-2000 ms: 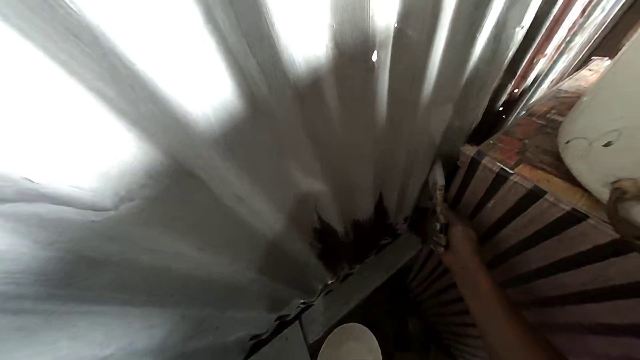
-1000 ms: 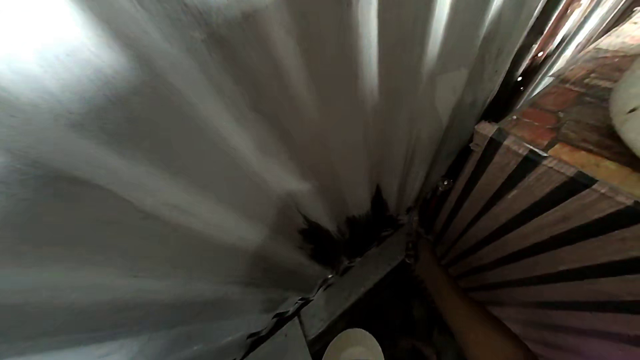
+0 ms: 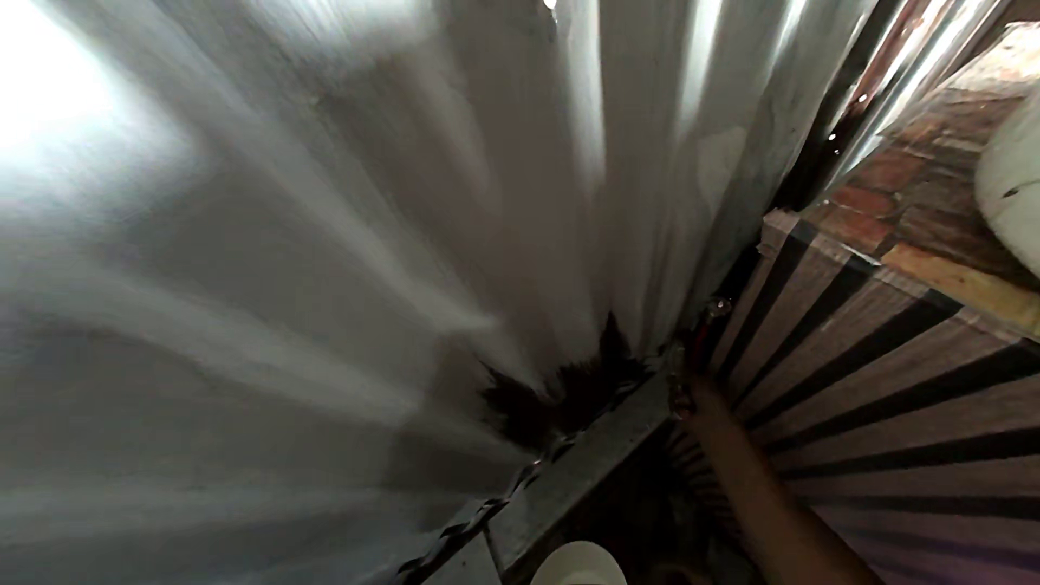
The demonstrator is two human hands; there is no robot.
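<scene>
My right forearm comes up from the bottom right, and my right hand (image 3: 689, 396) is in deep shadow at the foot of a corrugated metal sheet wall (image 3: 341, 244). The hand is beside a striped cloth (image 3: 861, 357). A small shiny round object (image 3: 718, 307) and something dark red (image 3: 697, 345) show just above the hand; whether the fingers hold them cannot be told. Jagged black patches (image 3: 569, 398) mark the lower wall, left of the hand. My left hand is out of view.
A grey ledge (image 3: 585, 467) runs diagonally along the wall's foot. A pale round object (image 3: 578, 565) is at the bottom edge. At the upper right, a whitish rounded container (image 3: 1016, 179) stands on a brick surface (image 3: 869, 199) above the striped cloth.
My right hand is lower, down near the end of the ledge; two seconds ago it was higher beside the cloth, with a pale object at the fingers. The view has shifted somewhat.
</scene>
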